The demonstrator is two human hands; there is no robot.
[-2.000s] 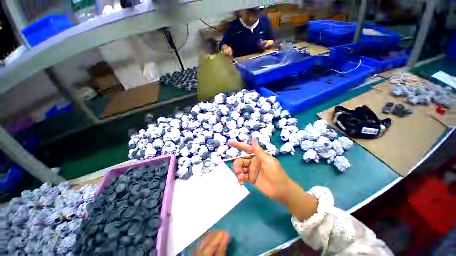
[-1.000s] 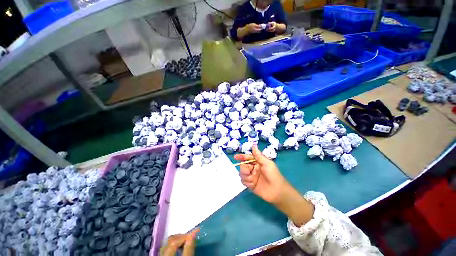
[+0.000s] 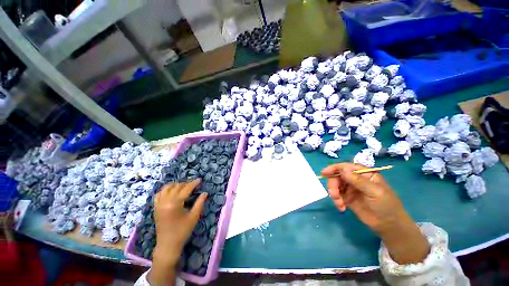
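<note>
My left hand [image 3: 177, 215] is over the pink tray [image 3: 227, 206], fingers spread and touching or just above the dark grey cups [image 3: 209, 159]; I see nothing held in it, but its fingertips partly hide the cups. My right hand [image 3: 363, 192] is above the green bench beside the white sheet [image 3: 273, 187]. It grips a thin pale yellowish rod [image 3: 373, 170] between thumb and fingers, roughly level. White ruffled pieces [image 3: 106, 184] lie loose left of the tray. Joined pieces [image 3: 301, 106] are heaped ahead.
A smaller group of joined pieces [image 3: 455, 148] lies at the right. Blue bins [image 3: 446, 61] stand behind the heap. A black item [image 3: 495, 124] lies on cardboard [image 3: 474, 109] at the right edge. An olive-coloured thing [image 3: 312, 33] stands behind the heap. White specks lie near the sheet.
The view has turned left and down. My left hand has moved from the bench's near edge into the pink tray. My right hand still holds the rod. The person opposite has left the view.
</note>
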